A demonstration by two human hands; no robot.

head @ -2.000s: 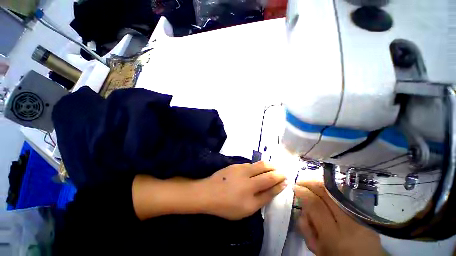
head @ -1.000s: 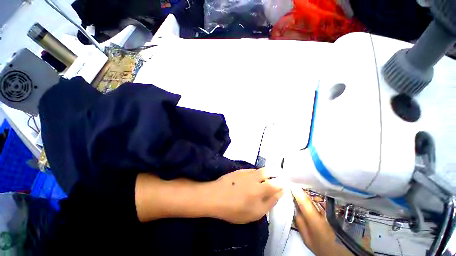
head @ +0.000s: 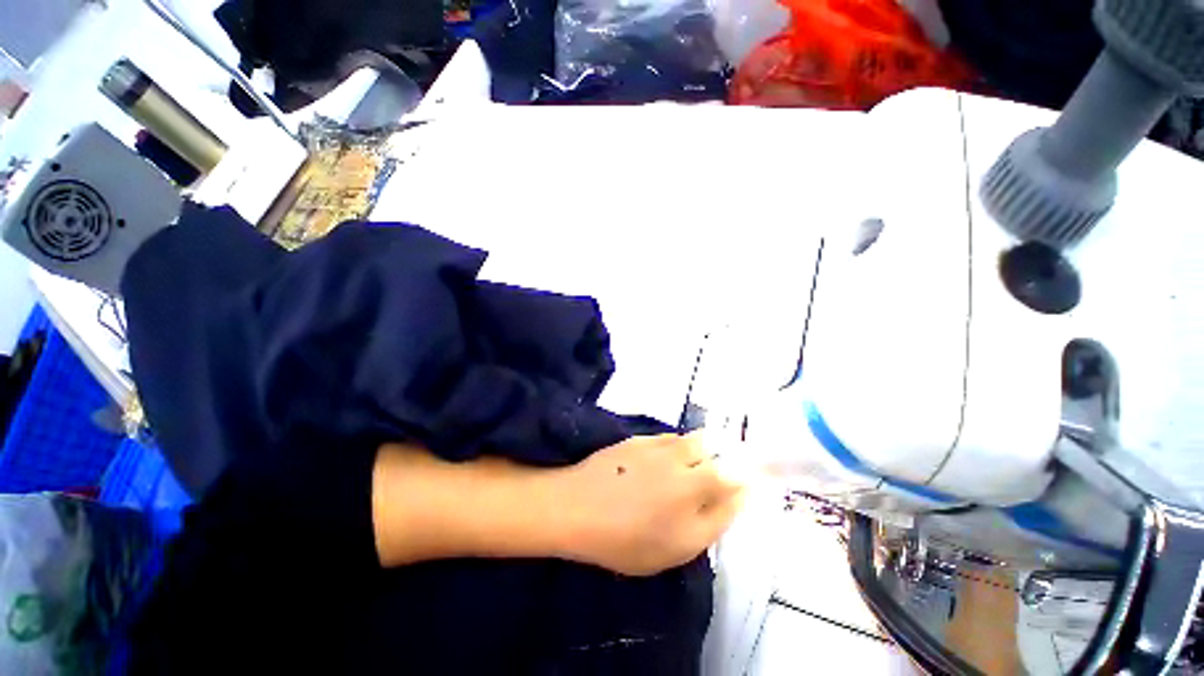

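Dark navy cloth (head: pixel 357 337) lies heaped left of the sewing machine head (head: pixel 885 343), with more dark cloth below my forearm. A narrow white strip (head: pixel 742 601) runs from near the needle area toward the bottom edge. My left hand (head: pixel 660 502) lies at the cloth's edge beside the head, fingers bent; bright glare hides its fingertips and the needle, so its grip cannot be told. My right hand is mostly hidden; a skin-toned part (head: pixel 984 614) shows behind the curved metal guard, its fingers not clear.
A grey knob (head: pixel 1050 192) stands on the machine head. A grey vented box (head: pixel 79 218) and a gold cylinder (head: pixel 165 119) are at the left. Blue crates (head: pixel 66 409) are lower left. Red plastic (head: pixel 845 53) and dark cloth lie behind the white table (head: pixel 581 185).
My right hand has left the place beside my left fingertips and moved right, behind the guard. My left hand stays near the needle area, now more bent. The view has shifted.
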